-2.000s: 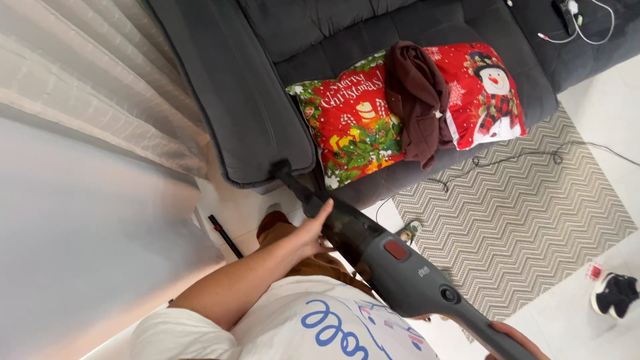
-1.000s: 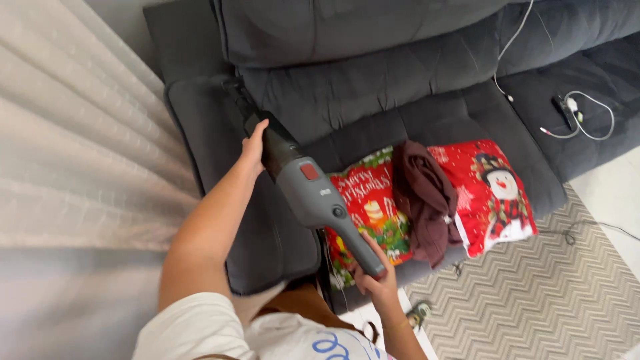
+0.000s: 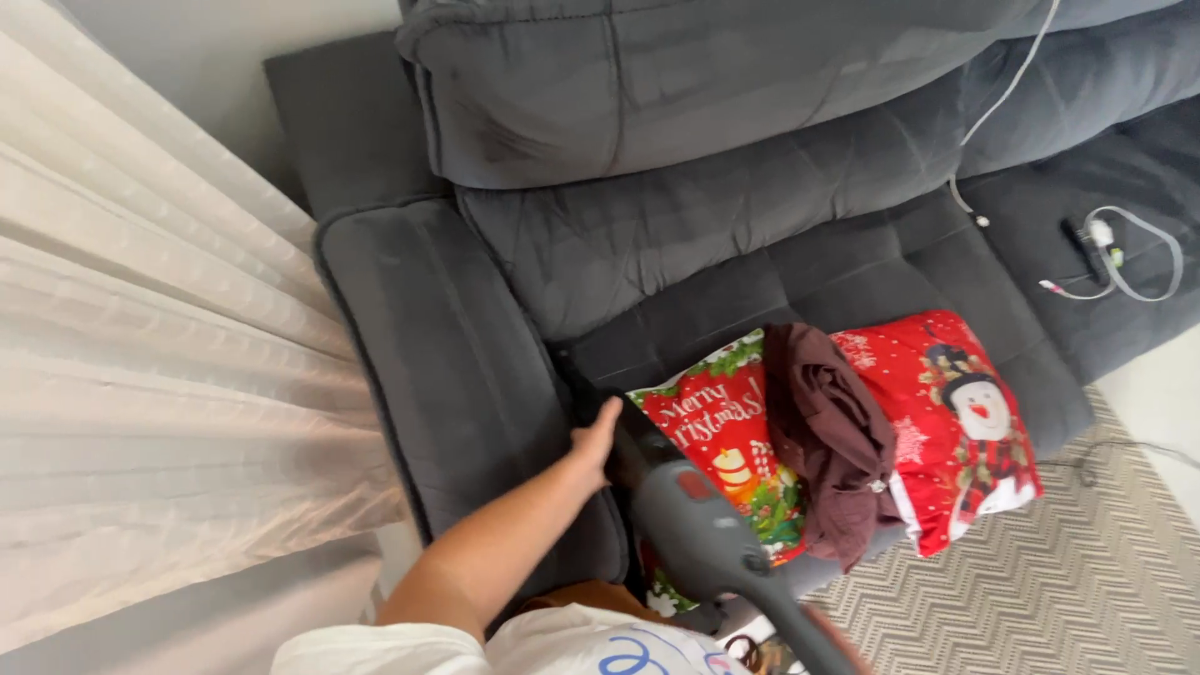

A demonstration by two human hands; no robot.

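Note:
A grey and black handheld vacuum cleaner (image 3: 698, 530) with a red button slants across the lower middle, its narrow black nozzle (image 3: 574, 375) in the gap between the sofa's armrest (image 3: 441, 347) and the seat. Around the dark front part of the vacuum lies my left hand (image 3: 600, 445). At the bottom edge my right hand (image 3: 834, 637) is mostly hidden behind the rear handle, with its fingers around it. Just right of the vacuum are a red Christmas cushion (image 3: 712, 412), a brown cloth (image 3: 830, 431) and a red snowman cushion (image 3: 966, 422).
The dark grey sofa (image 3: 731, 234) fills the middle and right. A power strip (image 3: 1087, 248) with a white cable (image 3: 1172, 253) rests on its right seat. Pale curtains (image 3: 187, 375) hang at the left. A zigzag-patterned rug (image 3: 1012, 581) covers floor at lower right.
From the front of the armrest, the nozzle went to the armrest's far end one second ago, and is now down in the gap beside the seat. Both hands have stayed on the vacuum.

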